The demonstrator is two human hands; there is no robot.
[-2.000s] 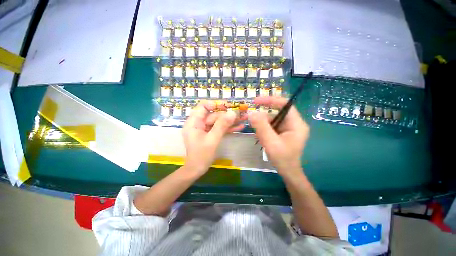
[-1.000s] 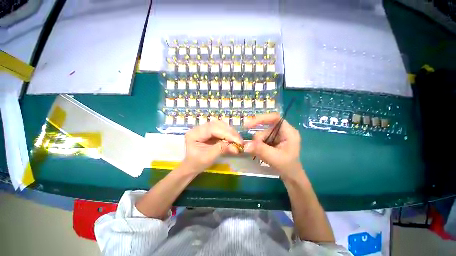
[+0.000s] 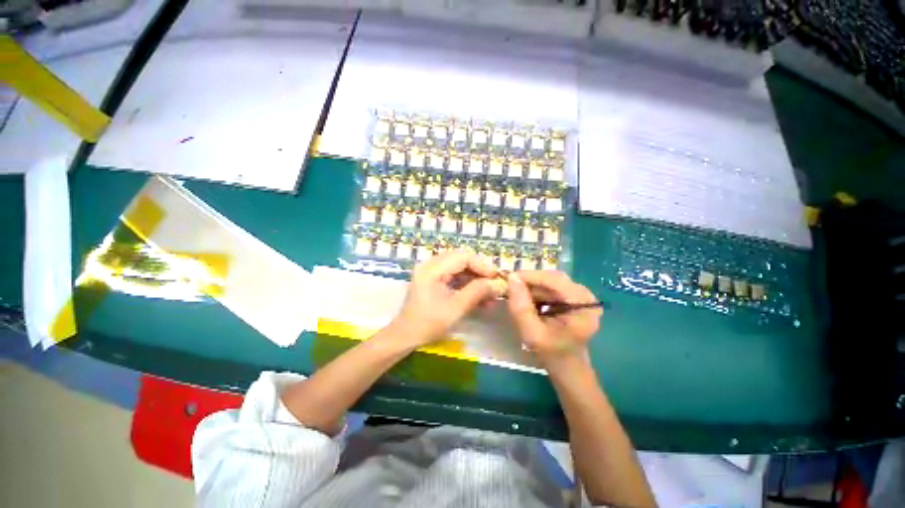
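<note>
My left hand (image 3: 444,298) and my right hand (image 3: 552,313) meet at the fingertips over the liner strip, just below the full blister tray (image 3: 364,220). A tiny module with gold-yellow parts (image 3: 501,279) is pinched between them, mostly hidden by the fingers. My right hand also holds the thin black tweezers (image 3: 576,309), now lying nearly level and pointing right. The full tray holds rows of pale square modules. The pale release liner strip (image 3: 347,298), with yellow along its lower edge, lies flat beneath my hands.
A second liner strip (image 3: 233,260) with amber tape slants at left. A small clear tray (image 3: 645,271) with a few beige parts lies at right. White boards (image 3: 233,94) lie behind. A white paper strip (image 3: 48,248) is far left. Dark racked components (image 3: 834,45) stand at the back right.
The view has shifted and tilted. My hands stay together on the small module, now closer at the fingertips. The tweezers have swung from pointing up-right to nearly level.
</note>
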